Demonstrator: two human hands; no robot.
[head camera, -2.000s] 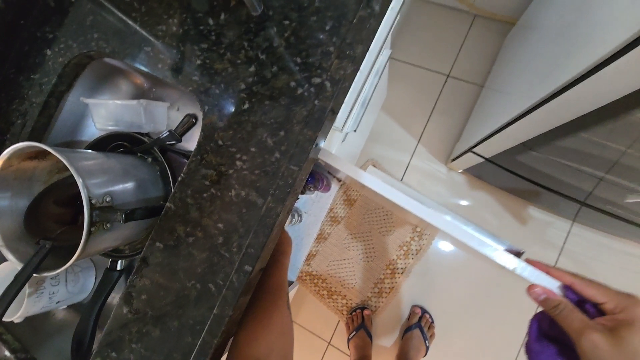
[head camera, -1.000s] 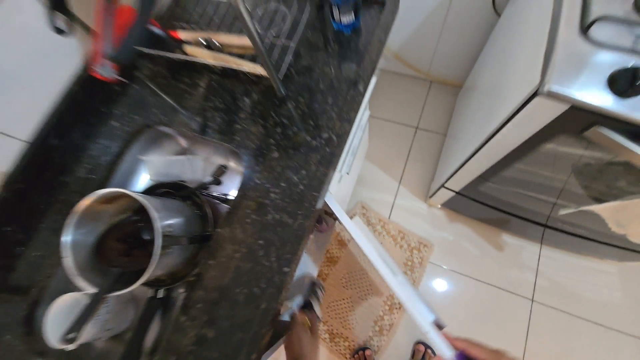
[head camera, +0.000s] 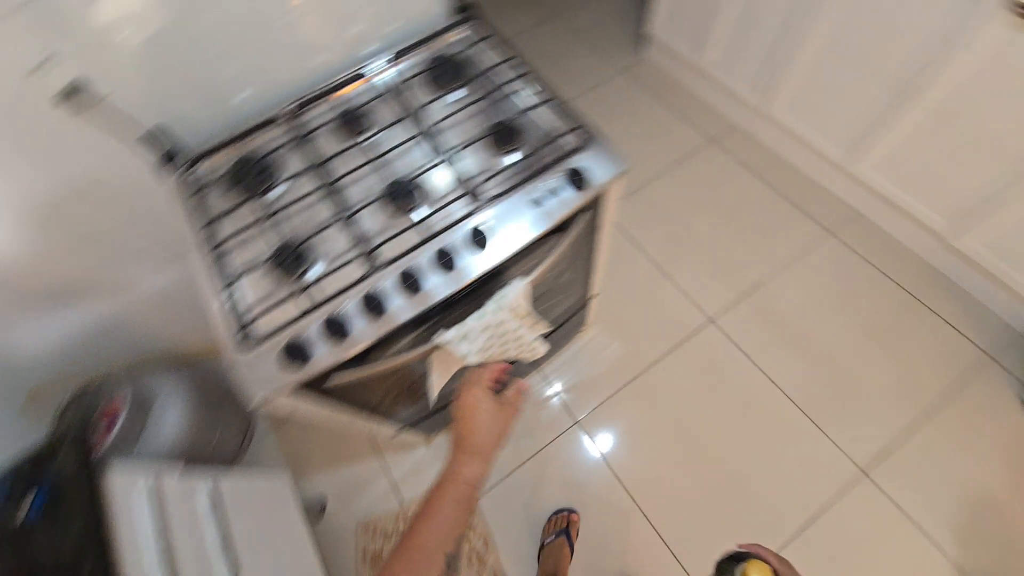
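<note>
My left hand (head camera: 484, 404) reaches forward before the oven door of a steel gas stove (head camera: 400, 192), its fingers curled beside a dark edge. Blur hides whether it grips anything. Just beyond my fingers, a light patterned dish towel (head camera: 500, 328) hangs at the oven front. At the bottom edge, my right hand (head camera: 772, 558) is partly visible, closed around a dark and yellow object (head camera: 750, 565) that I cannot identify. Most of that hand and object lies outside the view.
White drawers (head camera: 192, 520) stand at lower left, next to a blurred dark rounded thing (head camera: 188, 416). A woven mat (head camera: 384, 532) lies on the tiled floor (head camera: 720, 384) near my sandalled foot (head camera: 558, 532). White cabinets (head camera: 896, 104) line the upper right.
The view has swung from the sink to the stove. A hand was on the end of a long white edge with purple cloth; neither shows now. My left hand is now extended before the oven.
</note>
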